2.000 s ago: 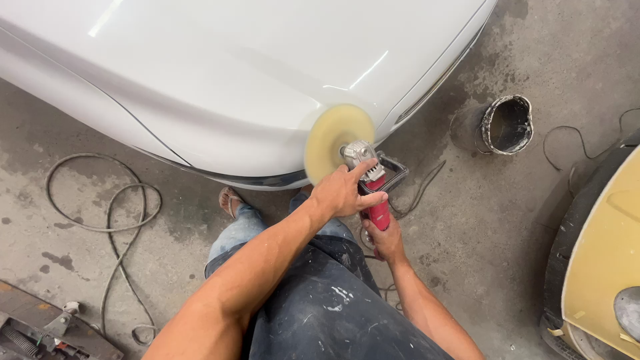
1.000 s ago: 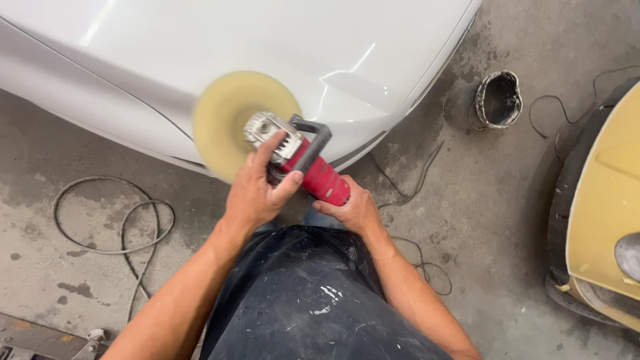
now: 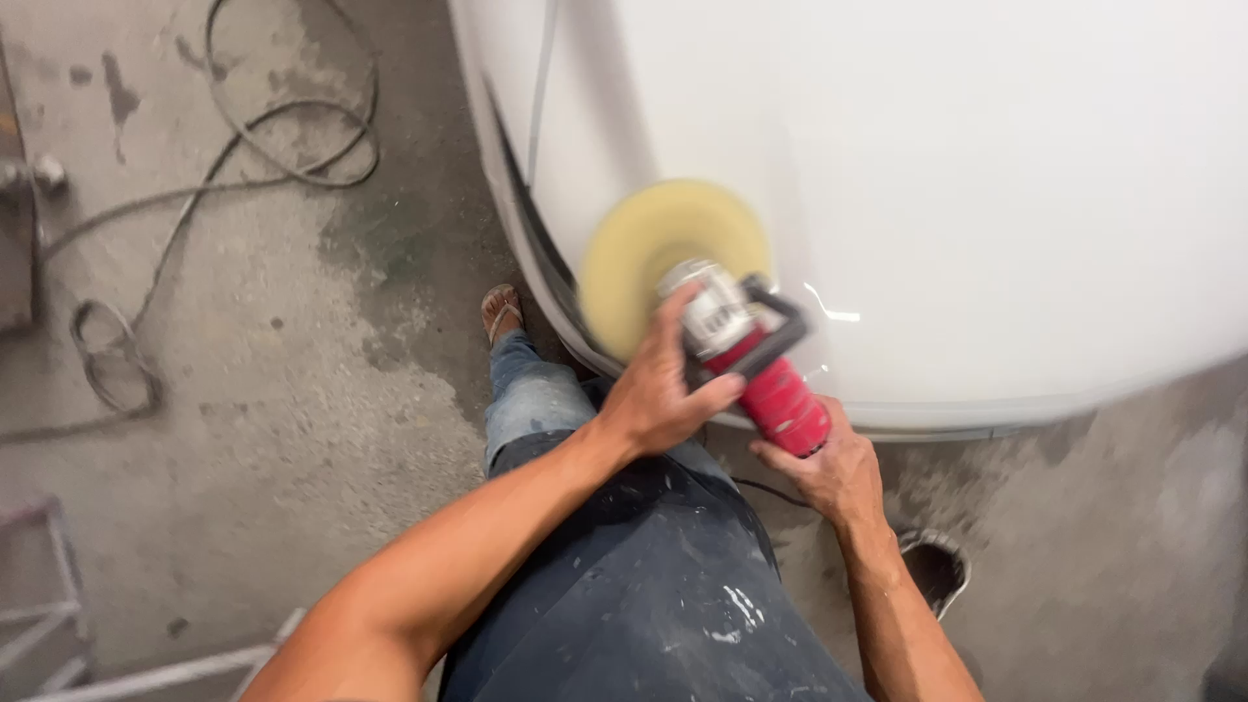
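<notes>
A red rotary polisher (image 3: 780, 400) with a silver metal head lies across both hands at the middle of the view. My left hand (image 3: 658, 380) is wrapped around its head and the black loop handle. My right hand (image 3: 838, 463) grips the rear end of the red body. The round yellow polishing pad (image 3: 673, 244) is blurred and lies over the rounded white car body panel (image 3: 975, 195), near its edge. Its contact face is hidden.
A long cable (image 3: 195, 195) lies looped on the concrete floor at left. A dirty bucket (image 3: 936, 570) stands at lower right, partly behind my right forearm. A pale metal frame (image 3: 166, 673) is at lower left. A sandalled foot (image 3: 502, 312) stands beside the car.
The view has turned strongly. Both hands still hold the polisher, whose pad now lies near the car's edge by the dark gap. The yellow part seen at right earlier is out of view.
</notes>
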